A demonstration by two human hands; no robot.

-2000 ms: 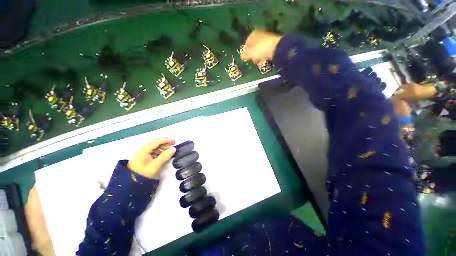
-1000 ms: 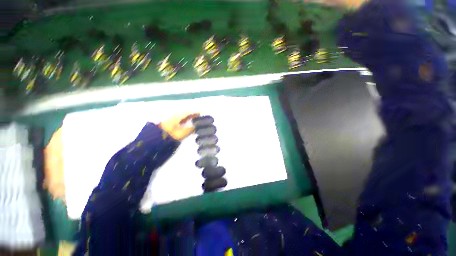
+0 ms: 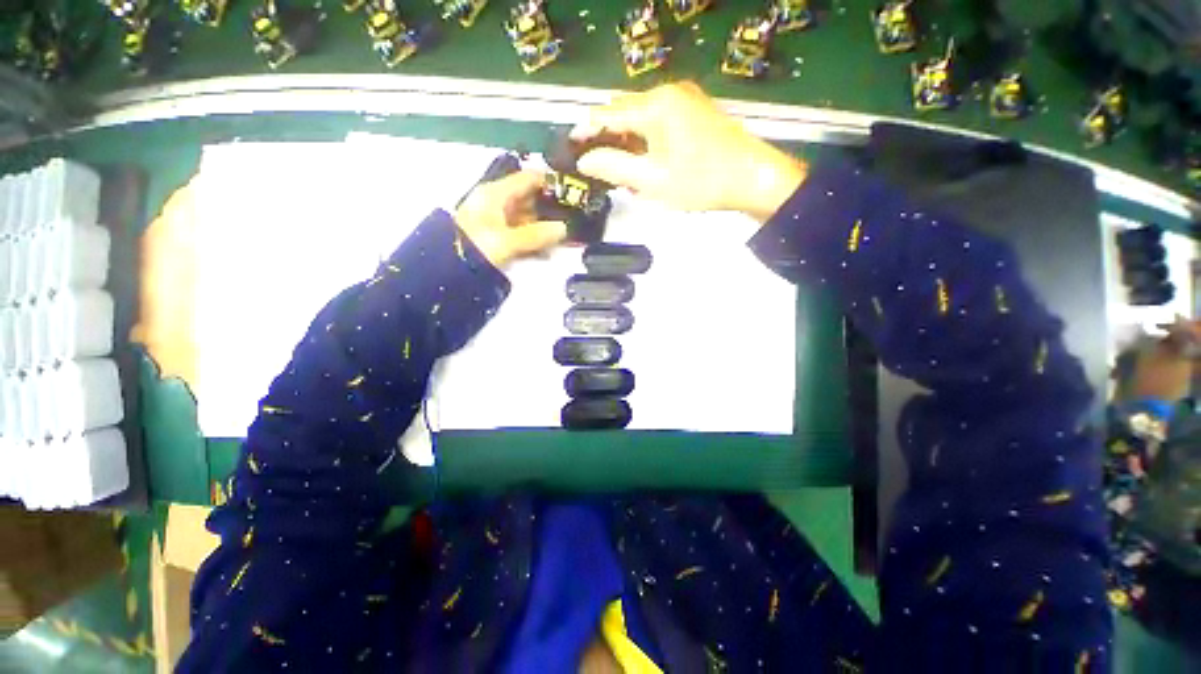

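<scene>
My left hand (image 3: 511, 221) and my right hand (image 3: 678, 155) meet over the top of the white work sheet (image 3: 329, 290). Between them is a circuit board assembly (image 3: 574, 195) with yellow and silver parts, with black pieces around it. The right hand's fingers close on a black part at its top. The left fingers hold its lower left side; how the black pieces and the board fit together cannot be told. Below, a column of several black oval adapter covers (image 3: 599, 320) lies on the sheet.
A green conveyor (image 3: 461, 59) with several circuit boards runs across the top behind a pale rail (image 3: 303, 95). White trays (image 3: 59, 329) are stacked at far left. A black tray (image 3: 922, 171) lies at right, partly under my right sleeve. Black parts (image 3: 1143, 263) and a person's hand are at far right.
My right hand has come back from the conveyor to my left hand. A circuit board is now between the hands. The left hand has left the column's top, and the column has one cover fewer.
</scene>
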